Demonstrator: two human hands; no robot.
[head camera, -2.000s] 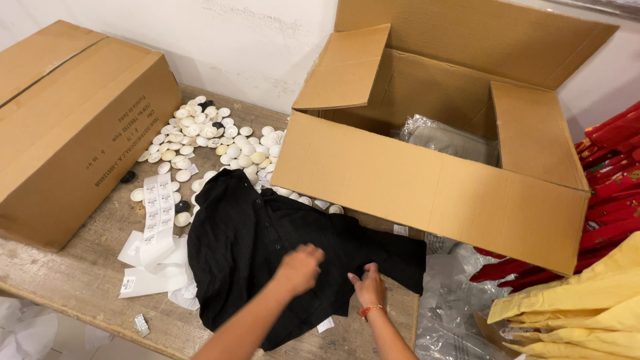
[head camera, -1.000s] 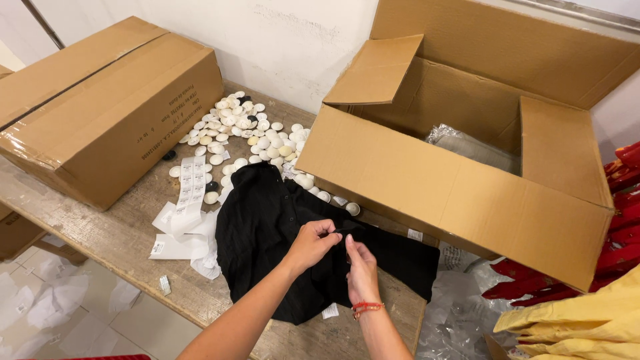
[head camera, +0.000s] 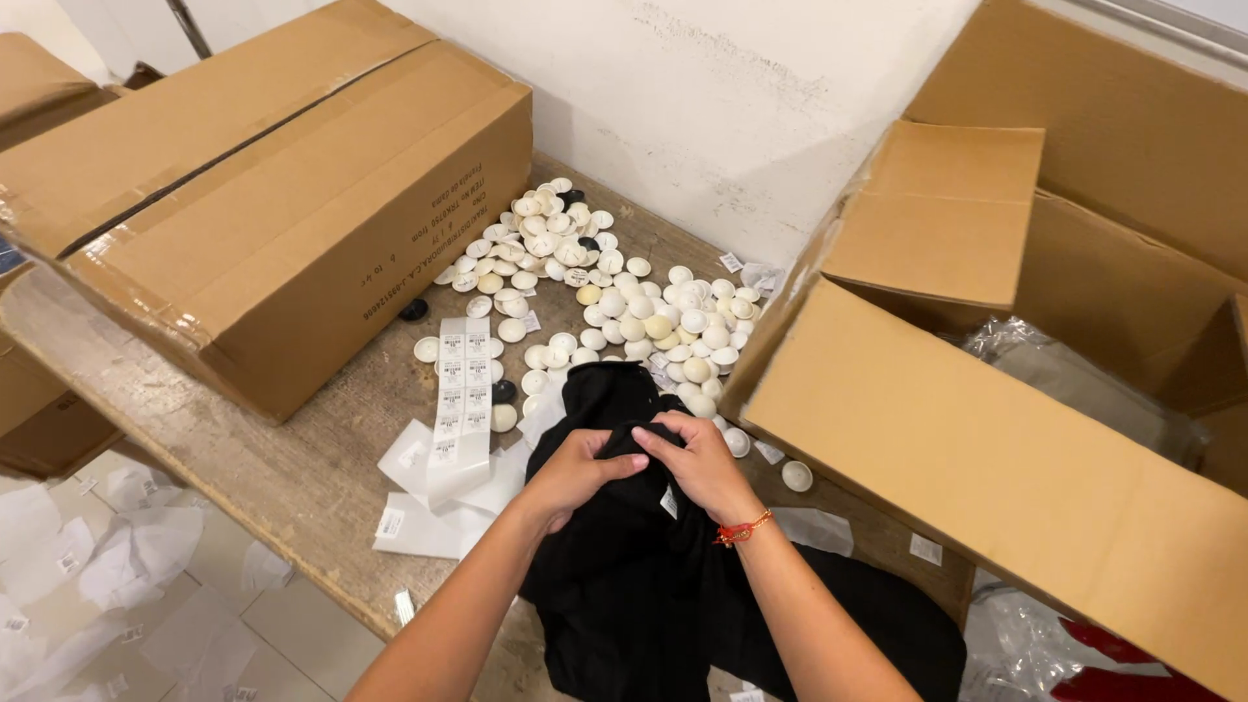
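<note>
A black garment (head camera: 624, 604) lies bunched on the worn wooden table (head camera: 322, 478). My left hand (head camera: 585, 473) pinches a fold of its upper part between thumb and fingers. Close beside it, my right hand (head camera: 694, 463), with a red bracelet at the wrist, grips the same part; the fingertips nearly meet. A small white tag (head camera: 669, 502) shows on the cloth just below the hands. Beyond the garment lie many round white and cream security tags (head camera: 634, 312), a few of them black. To the left, a strip of printed labels (head camera: 463, 390) trails over white backing paper (head camera: 429, 526).
A closed cardboard box (head camera: 322, 234) stands at the left. An open cardboard box (head camera: 975, 468) at the right holds plastic-wrapped goods (head camera: 1082, 380). The wall (head camera: 682, 107) is behind the table. Paper scraps (head camera: 146, 556) litter the tiled floor at lower left; clear plastic (head camera: 1024, 643) and red fabric lie at lower right.
Both hands have moved from the middle of the garment to its upper end, near the tags, and now grip it there. The garment is more bunched. The view has shifted.
</note>
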